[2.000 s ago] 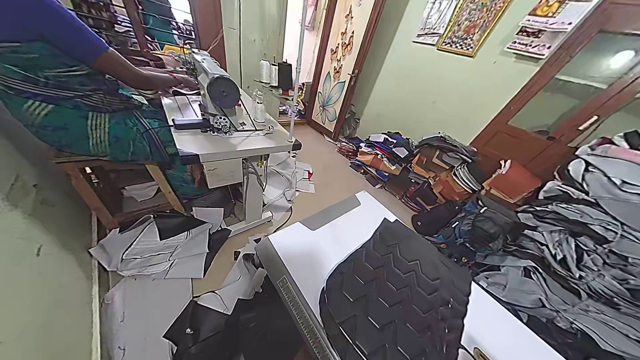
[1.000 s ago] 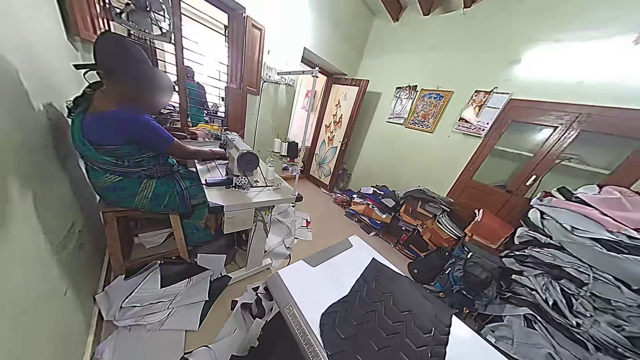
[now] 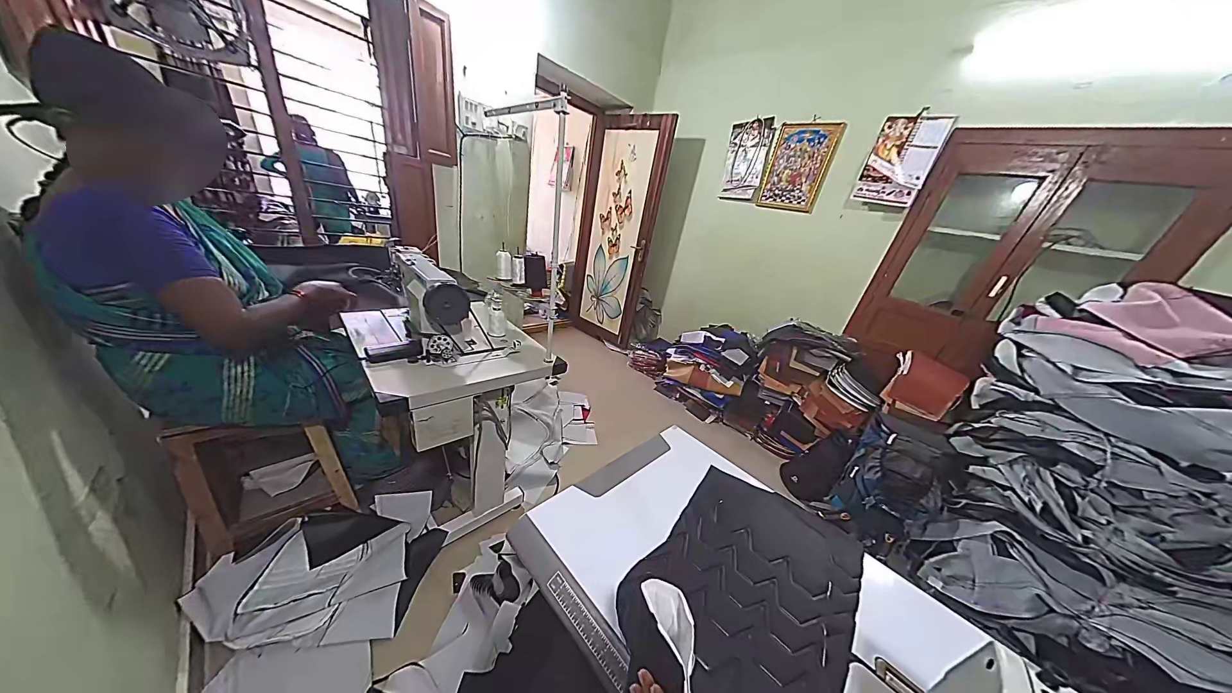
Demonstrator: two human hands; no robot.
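Observation:
A black quilted fabric piece [image 3: 760, 577] with a raised zigzag pattern lies on the white sewing machine table [image 3: 597, 510]. Its near left part is bent up, and a white patch [image 3: 671, 621] shows there. At the bottom edge of the view, only the fingertips of my left hand [image 3: 647, 682] appear, against the lower left corner of the black piece; whether they pinch it is hidden. My right hand is out of view. Part of a white machine [image 3: 991, 669] shows at the table's lower right.
A person [image 3: 192, 279] sits at another sewing machine [image 3: 433, 298] on the left. White and black cut pieces [image 3: 318, 587] lie on the floor beside the stool. Stacked pieces [image 3: 799, 385] and a large heap of grey fabric [image 3: 1088, 481] are on the right. A ruler strip [image 3: 587, 616] runs along the near table edge.
The near left part of the black piece has been bent up, showing white, and fingertips have come in at the bottom edge. The view has tilted up since the oldest frame.

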